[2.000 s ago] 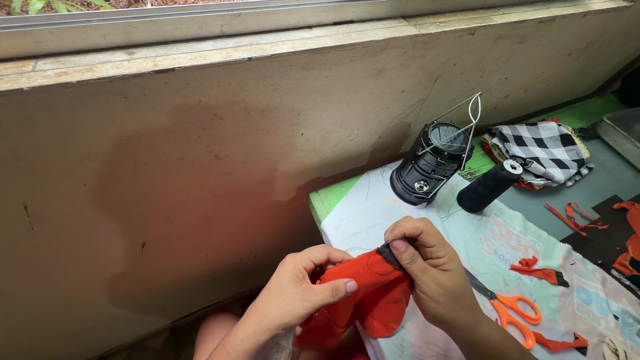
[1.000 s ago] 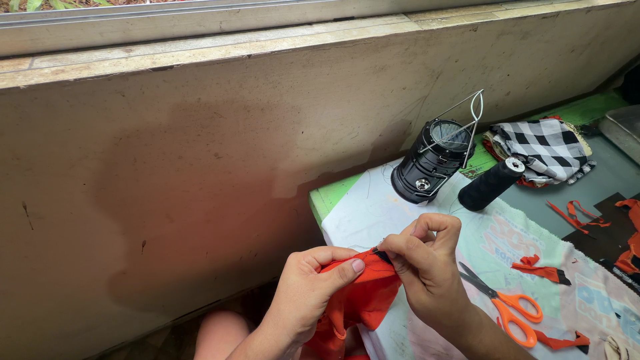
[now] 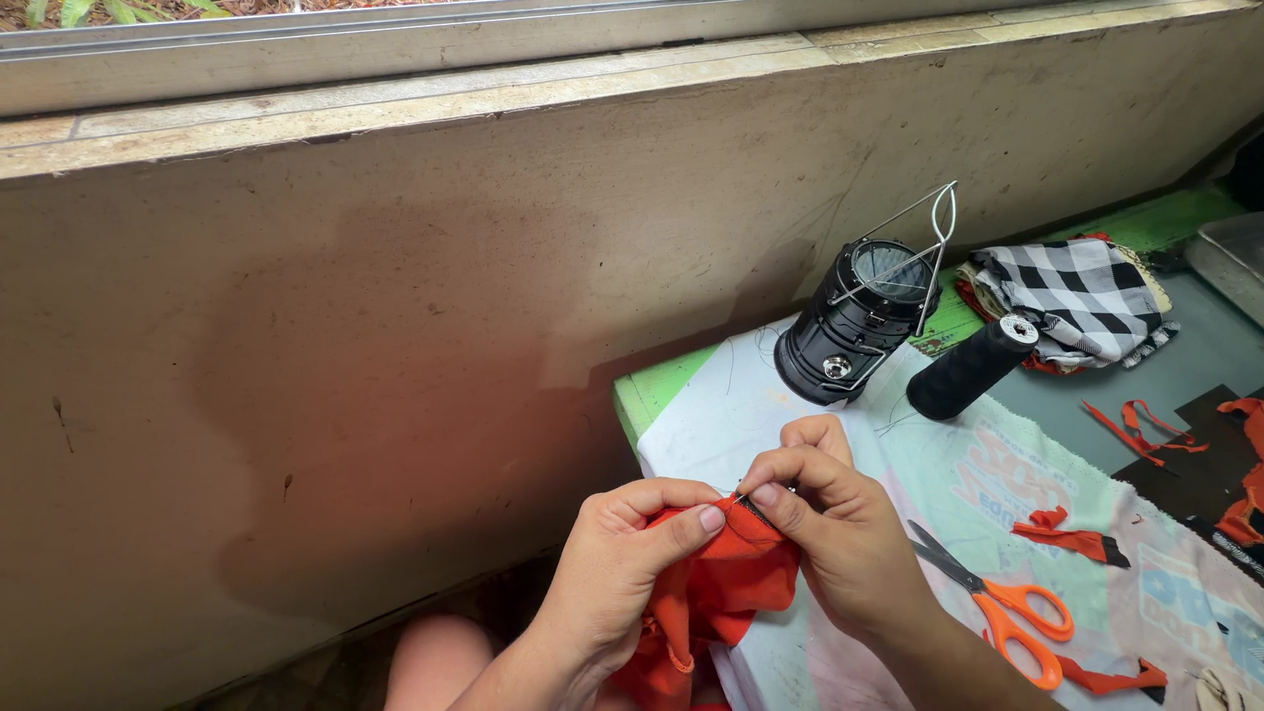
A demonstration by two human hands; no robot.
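Note:
Between my two hands hangs a red fabric piece [image 3: 736, 583] with a dark strip along its upper edge. My left hand [image 3: 632, 563] pinches the cloth's top edge between thumb and forefinger. At the dark strip, my right hand [image 3: 839, 523] has its thumb and forefinger together on a thin sewing needle [image 3: 741, 499], its tip by the left fingertips. Orange-handled scissors [image 3: 987, 592] lie slightly open right of my right hand. Beyond the hands stand a black camping lantern [image 3: 854, 321] with a wire handle raised and a tilted-looking black thread cone [image 3: 973, 367].
Red fabric scraps [image 3: 1066, 538] lie on the printed cloth [image 3: 889, 642] over the green table [image 3: 652, 395]. Folded black-and-white checked fabric [image 3: 1076, 296] sits farther back, near a metal container [image 3: 1234, 262]. The wall [image 3: 395, 346] rises along the table's far side.
My right hand, which was raised a little off the cloth's edge one second ago, is lower now, its fingers closer to the dark strip. My left hand still pinches the red cloth.

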